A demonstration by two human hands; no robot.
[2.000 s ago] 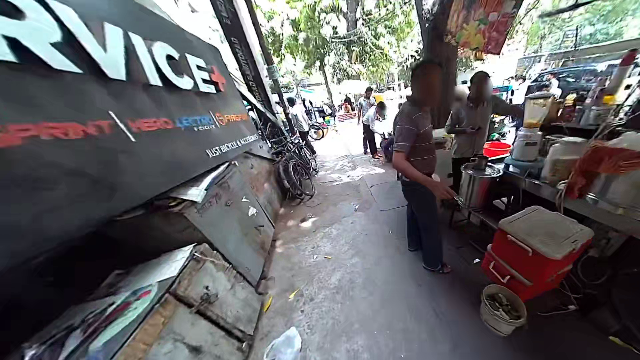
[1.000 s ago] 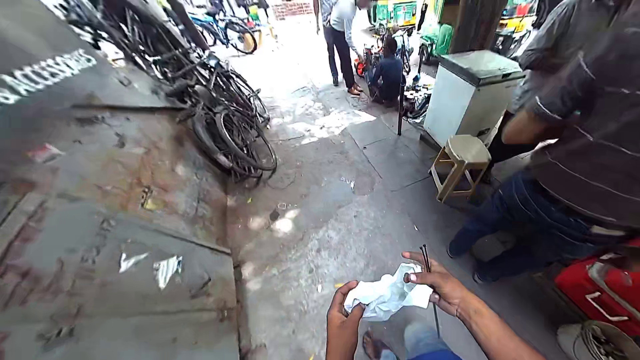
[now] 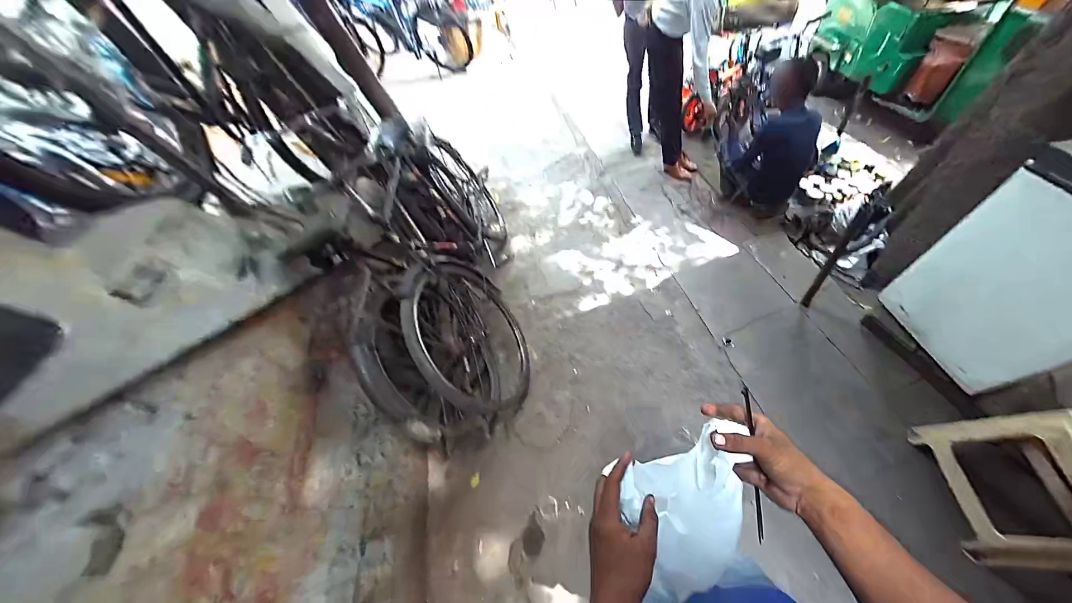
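A white, thin plastic bag [image 3: 691, 511] hangs between my two hands at the bottom of the view. My left hand [image 3: 621, 532] grips its left edge with thumb and fingers. With thumb and forefinger, my right hand [image 3: 775, 461] pinches the bag's upper right part. A thin dark stick [image 3: 759, 511] also passes through my right hand, upright and slightly tilted, its ends showing above and below the fingers. What the bag holds, if anything, cannot be seen.
Parked bicycles [image 3: 452, 343] lean along the stained wall [image 3: 209, 469] on the left. A plastic stool [image 3: 980, 494] and a white box-like cabinet [image 3: 988, 276] stand at right. Ahead, a person sits low [image 3: 775, 151] beside standing people [image 3: 670, 75]; a thin post [image 3: 825, 268] rises nearby.
The white bag hangs lower and more spread out than one second ago, when it was bunched between my hands. The view has moved forward along the pavement; the bicycles are nearer.
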